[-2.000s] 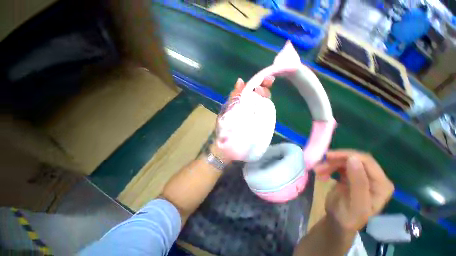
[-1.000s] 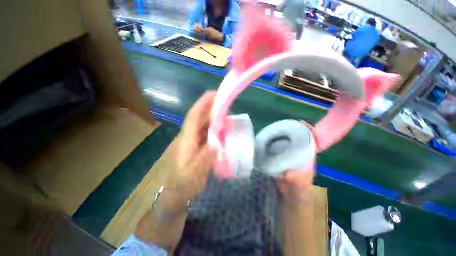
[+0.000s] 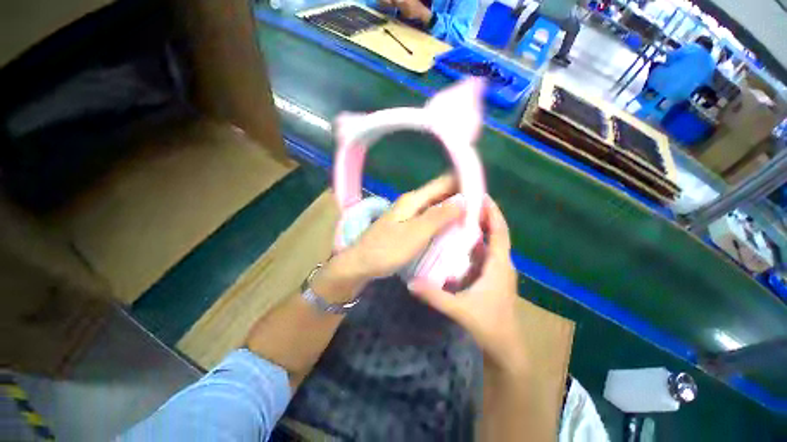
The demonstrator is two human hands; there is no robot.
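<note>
The pink cat-ear headphones (image 3: 473, 177) are held upright above the dark grey bag (image 3: 388, 363), band and two ears on top. My left hand (image 3: 397, 233) reaches across between the cups, its fingers at the inner side of the right-hand cup. My right hand (image 3: 483, 293) grips that same cup from below and the right. The other ear cup, with its grey-white cushion (image 3: 364, 217), is partly hidden behind my left hand. The headphones are slightly blurred.
A tan cardboard pad (image 3: 259, 289) lies under the bag. A large open carton (image 3: 173, 207) stands at left. A white bottle (image 3: 640, 389) lies at lower right, a dark slim tool below it. The conveyor (image 3: 595, 259) runs behind, with stacked trays (image 3: 604, 138), a blue tray (image 3: 485, 76) and people beyond.
The headphones have moved left and farther from the camera, and turned. My left hand has shifted from the left cup's outer side to between the cups; my right hand now holds the right-hand cup.
</note>
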